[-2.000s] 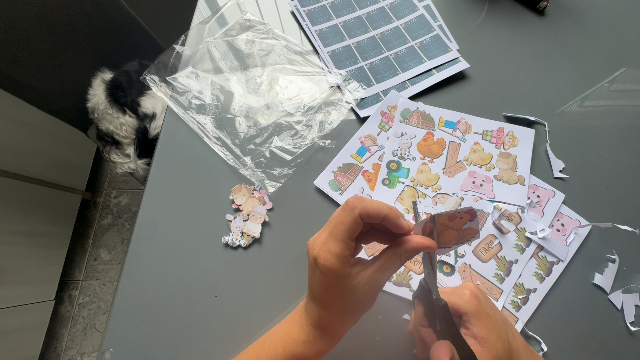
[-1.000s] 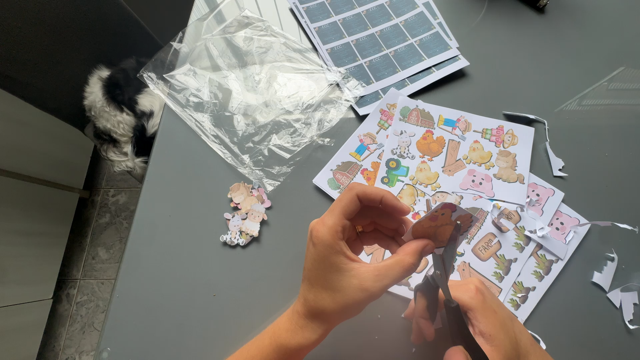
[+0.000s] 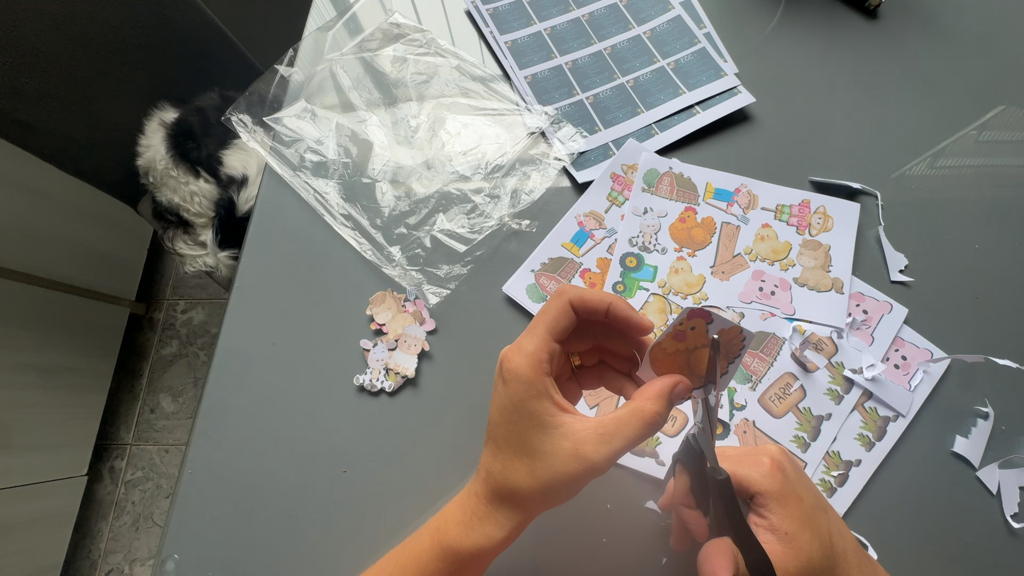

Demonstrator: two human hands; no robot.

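Observation:
My left hand pinches a paper cutout of a brown hen between thumb and fingers. Black-handled scissors are gripped in my right hand, at the bottom right. Their blades point up and lie across the hen's piece at its tail side. Beneath both hands spread printed sheets of farm pictures, with animals, barns, tractors and signs; my hands hide part of them. To the left of my left hand lies a small pile of cut-out animals, among them a sheep, a cow and a horse.
A crinkled clear plastic bag covers the upper left of the grey table. Behind the farm sheets are sheets of dark printed cards. White paper scraps lie at right. A black and white furry animal is on the floor beyond the table's left edge.
The hen piece has turned in my left hand from lying sideways to more upright. The scissors have shifted along with it, and their blades now cross its tail side.

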